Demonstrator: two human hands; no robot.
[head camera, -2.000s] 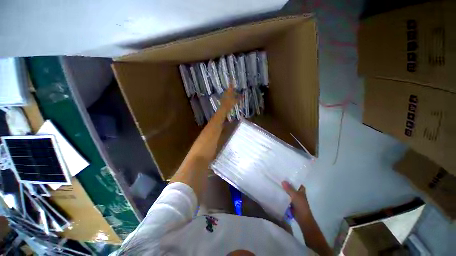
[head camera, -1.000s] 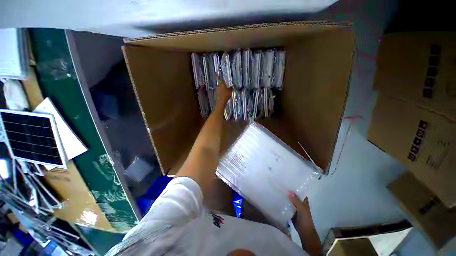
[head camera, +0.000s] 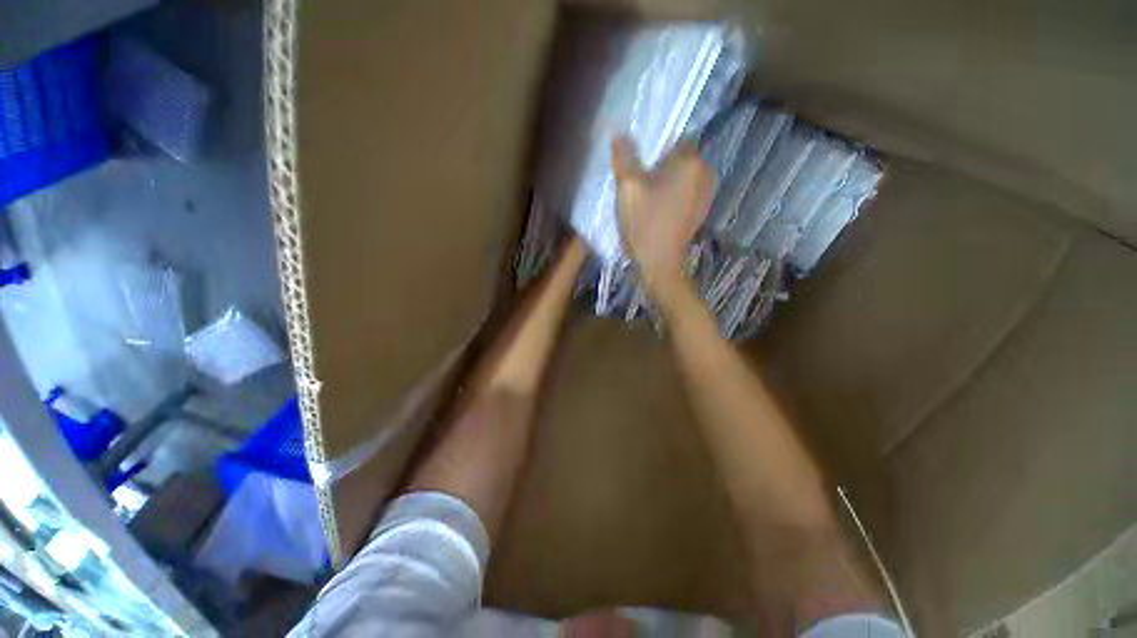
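A packed panel (head camera: 623, 137), white and silvery in clear plastic, is tilted inside the large shipping carton (head camera: 412, 212). My right hand (head camera: 663, 206) grips its near face, thumb up. My left forearm (head camera: 524, 361) reaches down to the pack's lower left; the left hand itself is hidden behind the pack. Other packed panels (head camera: 798, 187) stand on edge in rows at the carton's bottom, right of and below the held pack. Blur hides the pack's lower edge.
The carton's corrugated left edge (head camera: 293, 249) is close to my left arm. Left of it are a blue basket (head camera: 50, 112), clear plastic pieces (head camera: 233, 345) and other blue items low down. A thin pale strand (head camera: 873, 548) lies at the lower right.
I have leaned over the carton. The packed panel in my right hand has moved from outside its near edge down inside, above the left part of the rows. My left hand has gone behind it.
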